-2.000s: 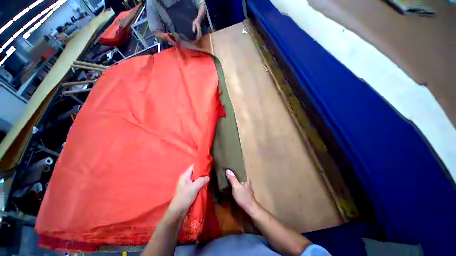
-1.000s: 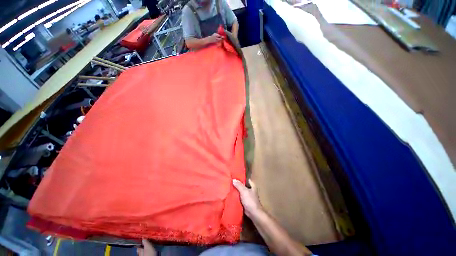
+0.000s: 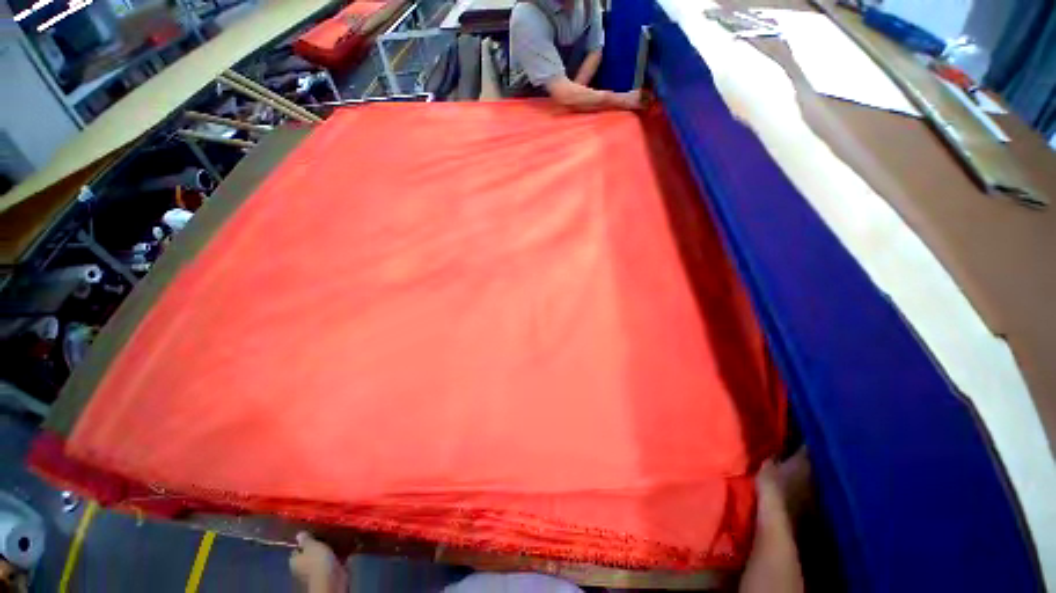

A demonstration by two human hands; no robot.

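Note:
The red cloth stack point(image 3: 429, 301) spreads over the press bed, its right side reaching the dark-blue machine body point(image 3: 845, 348). Olive cloth point(image 3: 174, 278) shows beneath along the left edge. My right hand point(image 3: 783, 477) grips the stack's near right corner beside the machine; its fingertips are partly hidden. My left hand point(image 3: 315, 561) is low at the bed's near edge, just below the frayed cloth edge, cut off by the frame bottom; its grip is unclear. A pale wooden edge point(image 3: 649, 576) of the bed shows under the near side.
Another person point(image 3: 559, 52) stands at the far end, a hand at the cloth's far right corner. A brown-topped table point(image 3: 915, 185) with white material point(image 3: 892, 255) lies beyond the machine. A long pale board point(image 3: 151, 122) and shelved rolls point(image 3: 87, 275) are at left.
The red stack has shifted right over the bare bed, up to the machine. Olive cloth now shows on the left. My right hand and the other person's arm have moved right with it.

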